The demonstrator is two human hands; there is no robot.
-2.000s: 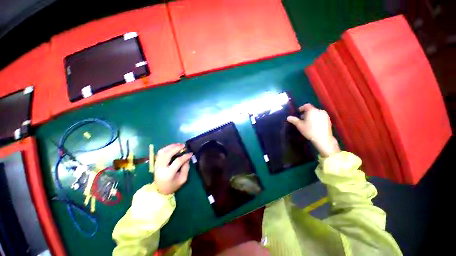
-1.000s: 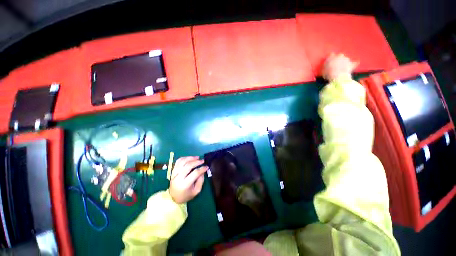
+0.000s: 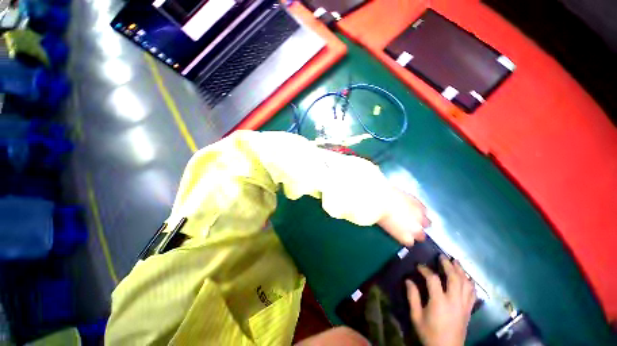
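Note:
A glossy black display panel (image 3: 385, 292) lies on the green mat at the lower right, with small white tabs on its left edge. My left hand (image 3: 406, 219) is at the panel's upper left corner, its fingers bent together; what lies between the fingertips is hidden. My right hand (image 3: 443, 297) lies on the panel with fingers spread, holding nothing. A second black panel (image 3: 517, 334) shows partly at the bottom right, beyond my right hand.
A laptop (image 3: 237, 61) with a lit screen stands on red foam at the upper left. A blue cable (image 3: 404, 121) loops on the mat, beside wiring partly hidden by my left sleeve. Another black panel (image 3: 450, 57) lies on red foam (image 3: 534, 135) at the back. Grey floor lies left.
The view has swung left, bringing the laptop and floor in. My right hand has come back from the far foam onto the panel. My left hand stays at the panel's corner.

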